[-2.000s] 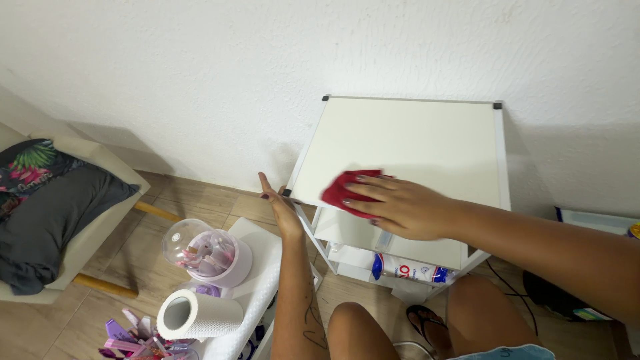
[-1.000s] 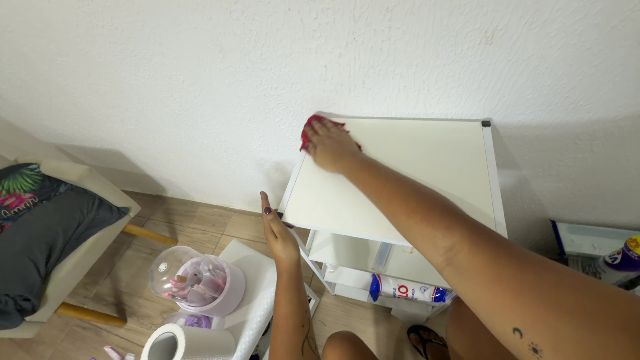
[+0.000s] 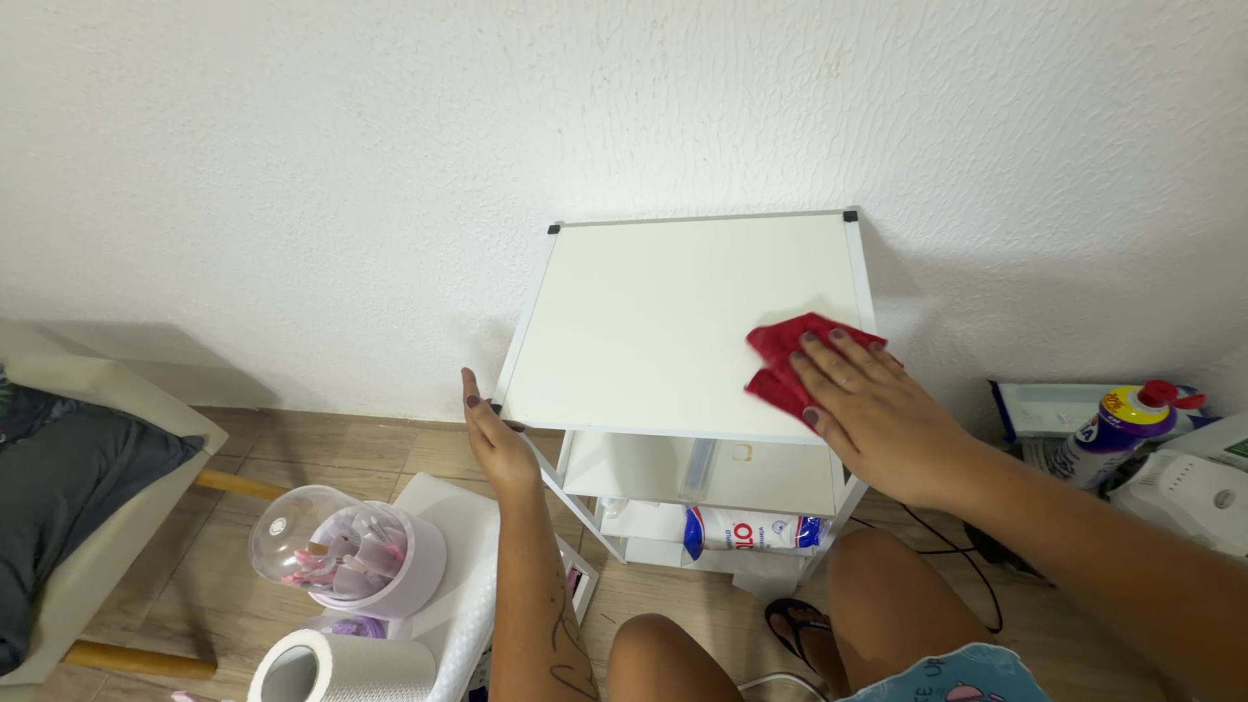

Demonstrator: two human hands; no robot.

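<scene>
A small white shelf unit point(image 3: 663, 322) with black corner caps stands against the wall. My right hand point(image 3: 868, 414) lies flat on a red cloth point(image 3: 785, 341), pressing it to the right front part of the top. My left hand point(image 3: 499, 439) is at the left front corner of the top, fingers spread along the edge, with no object in it. Below, the middle shelf point(image 3: 624, 468) bears a clear strip. A white, blue and red packet point(image 3: 751, 529) lies on the lower shelf.
At left are a chair point(image 3: 136, 409) with a dark cushion point(image 3: 88, 468), a lidded pink tub point(image 3: 424, 565) and a paper roll point(image 3: 380, 673) on a white surface. At right stand a purple spray can point(image 3: 1111, 434), a white device point(image 3: 1185, 497) and black cables point(image 3: 951, 553).
My right hand has moved with the red cloth, from the front left to the back left corner, then to the right front part of the top. My left hand stays by the left front corner.
</scene>
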